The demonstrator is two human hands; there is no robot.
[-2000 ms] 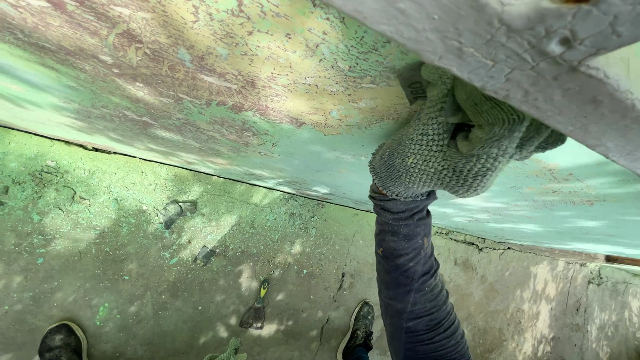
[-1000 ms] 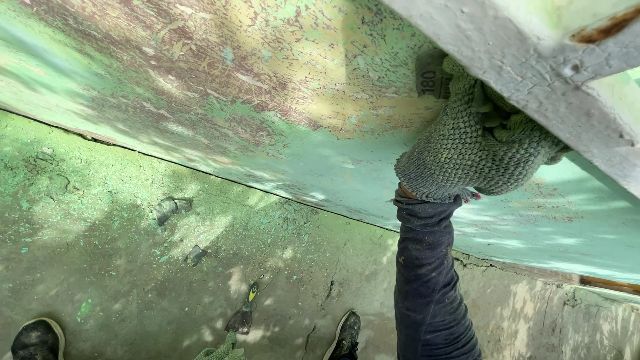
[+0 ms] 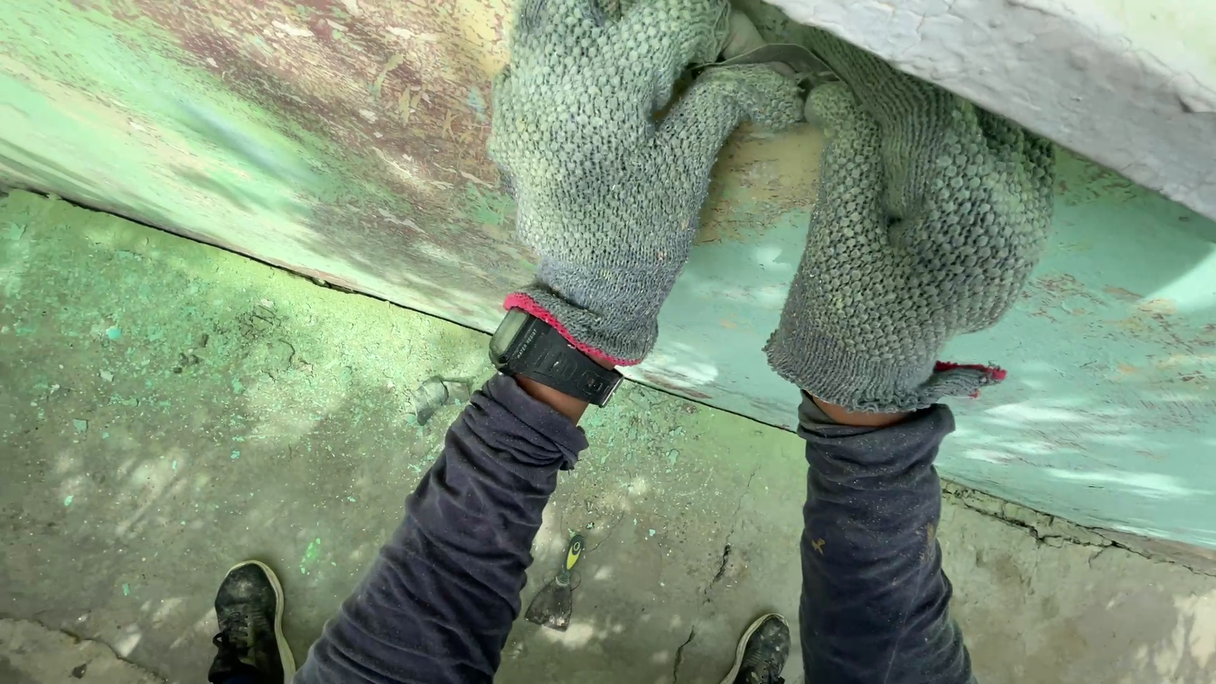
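My left hand [image 3: 617, 152], in a grey-green knitted glove with a black watch at the wrist, is raised against the painted wall [image 3: 380, 123]. Beside it my right hand [image 3: 912, 218] wears a similar glove. Between the fingertips of both hands is a piece of sandpaper [image 3: 774, 59], bent and partly covered by the gloves, at the top of the view. Both hands pinch it, close under a grey-white painted ledge [image 3: 1026, 71]. The wall behind shows patches of worn green, yellow and reddish-brown paint.
A scraper [image 3: 556, 589] with a black and yellow-green handle lies on the concrete floor [image 3: 380, 532] between two dark shoes [image 3: 252, 617]. Crumpled scraps [image 3: 432, 399] and paint flakes lie near the wall's foot. A crack [image 3: 1035, 532] runs along the floor's edge at right.
My left hand has come up to the sandpaper beside my right hand; earlier only the right hand was at the wall with it. The view has shifted closer to the hands.
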